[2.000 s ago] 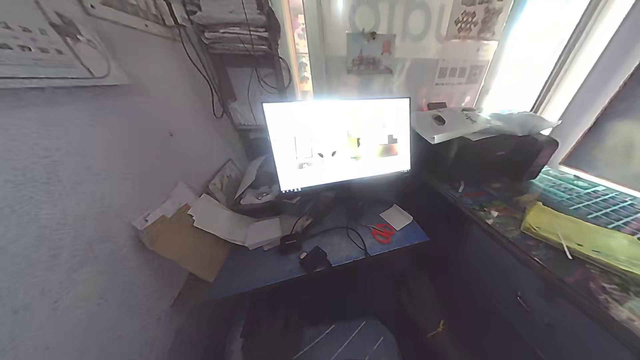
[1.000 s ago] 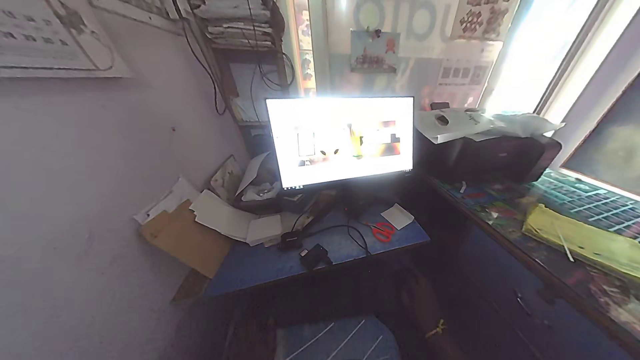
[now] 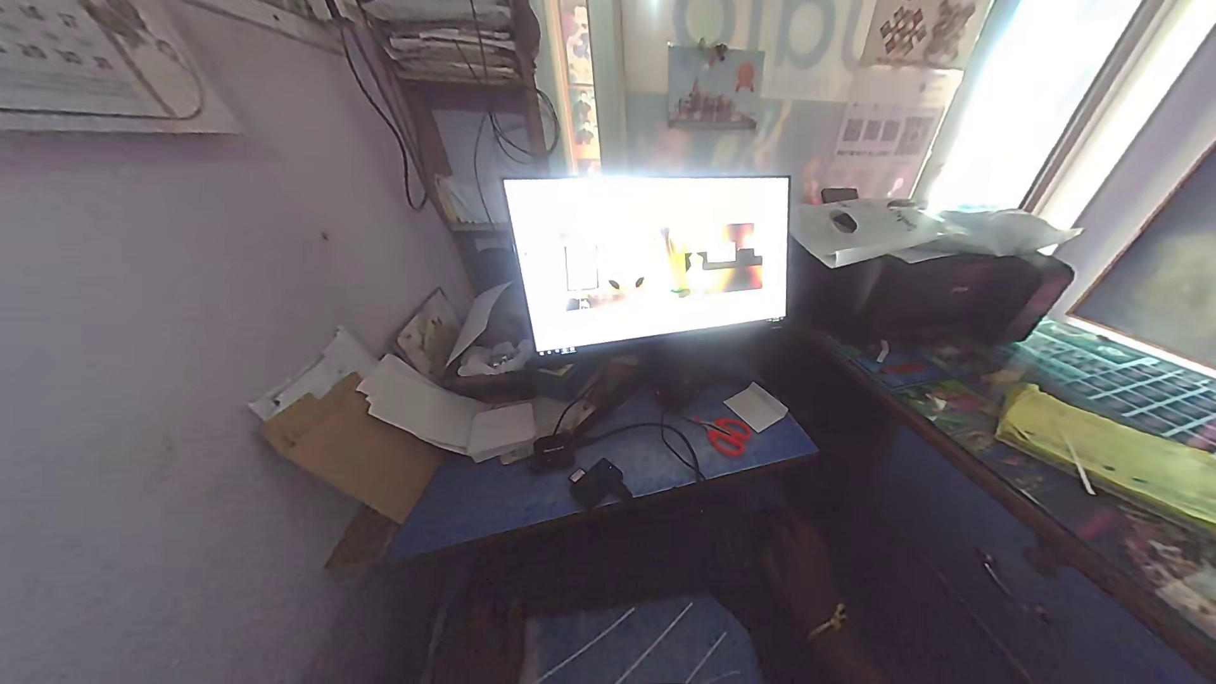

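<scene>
My right hand [image 3: 790, 549], with a yellow band at the wrist, is low in the dark below the front edge of the blue desk [image 3: 513, 503]. Its fingers are too dim to make out. At the lower left a dark shape may be my left arm; the hand itself cannot be made out. On the desk above lie red-handled scissors [image 3: 729, 437], a black power adapter [image 3: 598, 483], a second small black device [image 3: 553, 452] with a cable, and a white slip of paper [image 3: 756, 407]. Behind them stands a lit monitor [image 3: 655, 266].
Papers [image 3: 418, 404] and brown cardboard [image 3: 351, 446] lean by the left wall. A black printer [image 3: 959, 294] with plastic bags [image 3: 864, 231] on top stands at right. A yellow folded item [image 3: 1111, 451] lies on the right counter. Cables [image 3: 380, 114] hang at upper left.
The right hand, very dim two seconds ago, shows more plainly below the desk edge. The things on the desk have not moved.
</scene>
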